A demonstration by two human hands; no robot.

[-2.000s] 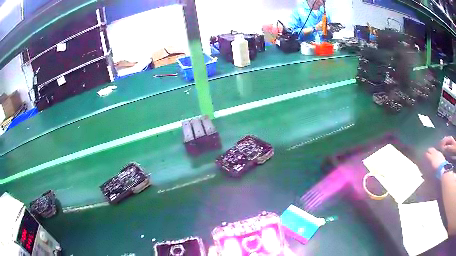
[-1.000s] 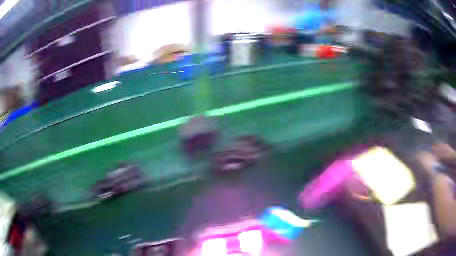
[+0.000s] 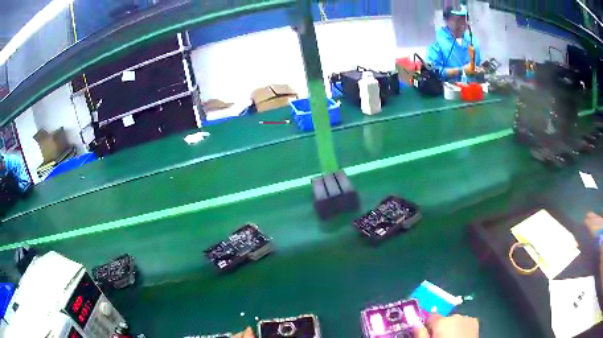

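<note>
A camera unit with magenta-white lights (image 3: 395, 319) is at the bottom edge. My right hand (image 3: 453, 327), cut off by the edge, has its fingers at the unit's right side and grips it there. An unlit unit with a round lens ring (image 3: 288, 328) lies to its left. Only a fingertip of my left hand (image 3: 246, 333) shows, between this unit and the top of another unit (image 3: 210, 336). The rest of that hand is out of the picture. A cyan-blue card (image 3: 436, 298) lies behind my right hand, partly covered.
Circuit board assemblies (image 3: 387, 218) lie in a row across the green bench, by a ridged black block (image 3: 334, 193). A power supply (image 3: 58, 297) is at left. A black tray (image 3: 492, 244) with papers and a tape ring is at right. A person in blue (image 3: 455, 49) sits beyond.
The view has turned left, so the bench things sit further right. My right hand and a left fingertip have come into view. The lit unit shows smaller, with less magenta glare.
</note>
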